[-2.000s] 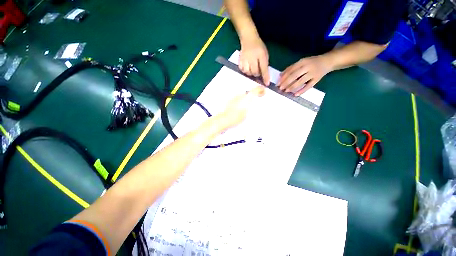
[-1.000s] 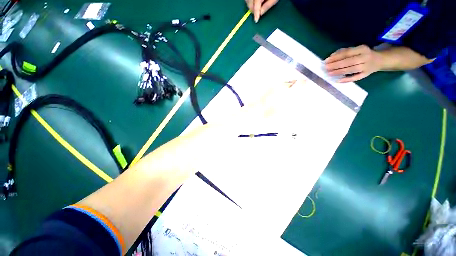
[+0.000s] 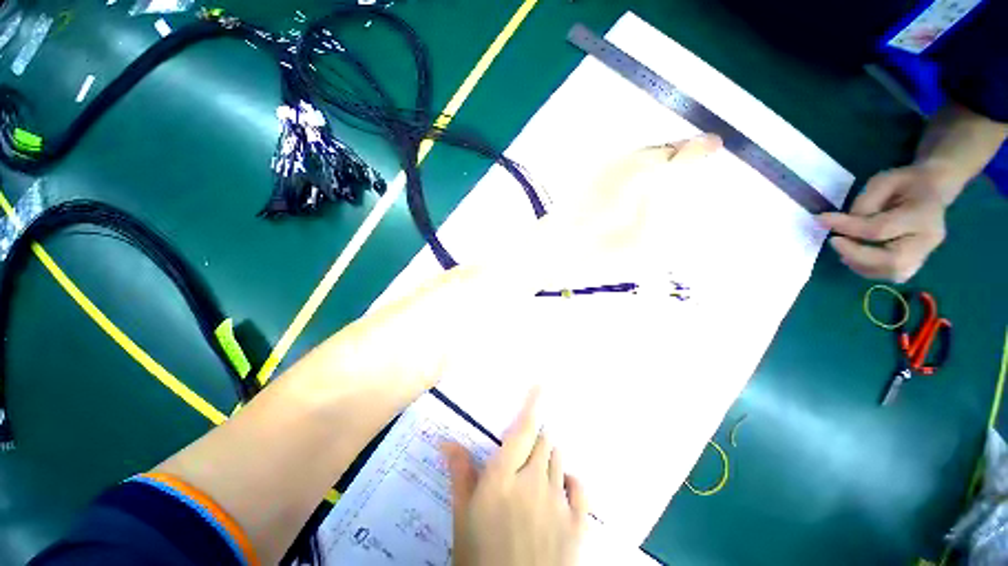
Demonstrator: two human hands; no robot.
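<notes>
A large white sheet (image 3: 763, 254), washed out by glare, lies under a steel ruler (image 3: 707, 119) near its far end. My left hand (image 3: 652, 171) reaches over the sheet, its fingertips at the ruler's near edge; glare hides most of it. My right hand (image 3: 517, 486) rests palm down with fingers apart over the sheets at the bottom, beside a thin black branch (image 3: 464, 416). A short black branch end with a yellow band (image 3: 591, 291) lies mid-sheet. A printed sheet (image 3: 387, 498) shows at lower left. A thick black harness (image 3: 144, 238) curves at left.
Another person's hand (image 3: 890, 221) touches the ruler's right end. Red-handled cutters (image 3: 921, 337) lie at right beside a rubber band (image 3: 885, 306); another band (image 3: 718, 470) lies below. Connectors with white labels (image 3: 310, 160) and a green-yellow label (image 3: 233, 347) are at left. Plastic bags (image 3: 984, 503) lie at lower right.
My right hand has come into view at the bottom. The other person's one hand has moved to the ruler's right end; their other has left view. My left fingertips are now at the ruler.
</notes>
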